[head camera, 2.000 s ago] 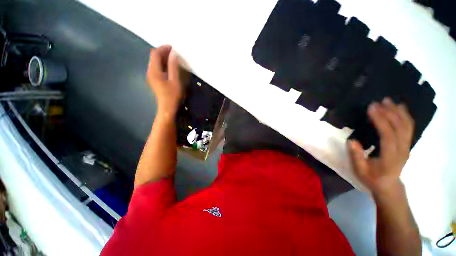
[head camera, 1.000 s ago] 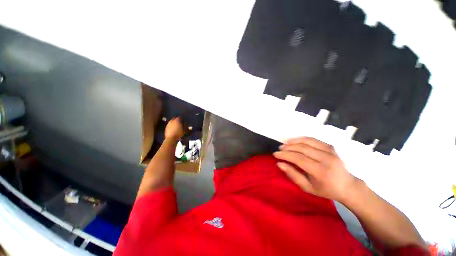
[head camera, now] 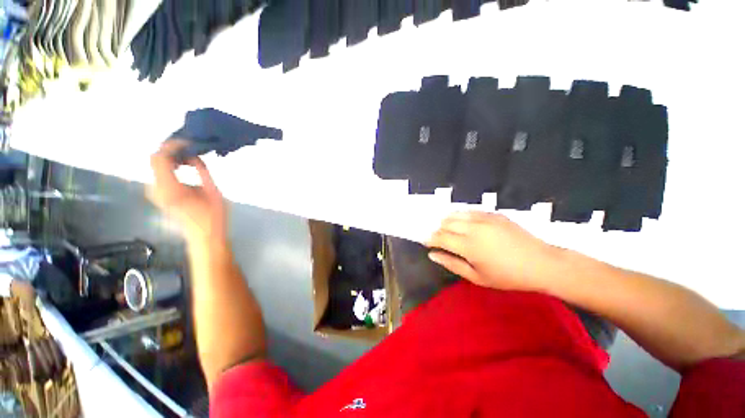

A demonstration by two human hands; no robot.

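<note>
A row of several overlapping flat black fabric pieces (head camera: pixel 523 175) lies on the white table, with small grey patches down the middle. A separate dark, irregular black piece (head camera: pixel 220 131) is at the left part of the table. My left hand (head camera: pixel 192 192) is at its near left edge, fingertips overlapping it, thumb bent below. The hand is slightly blurred, and I cannot tell whether it grips the piece. My right hand (head camera: pixel 490 249) rests at the table's front edge, below the row, empty, fingers extended.
An open cardboard box (head camera: pixel 322 286) with black pieces and white-green scraps stands below the table (head camera: pixel 327 175) edge. More black rows (head camera: pixel 327 37) lie along the far side. A rack with a round metallic bin (head camera: pixel 151 287) is at lower left.
My left hand has come up out of the box to the table's left part. My right hand stays near the front edge. The view has turned left, bringing the separate black piece into sight.
</note>
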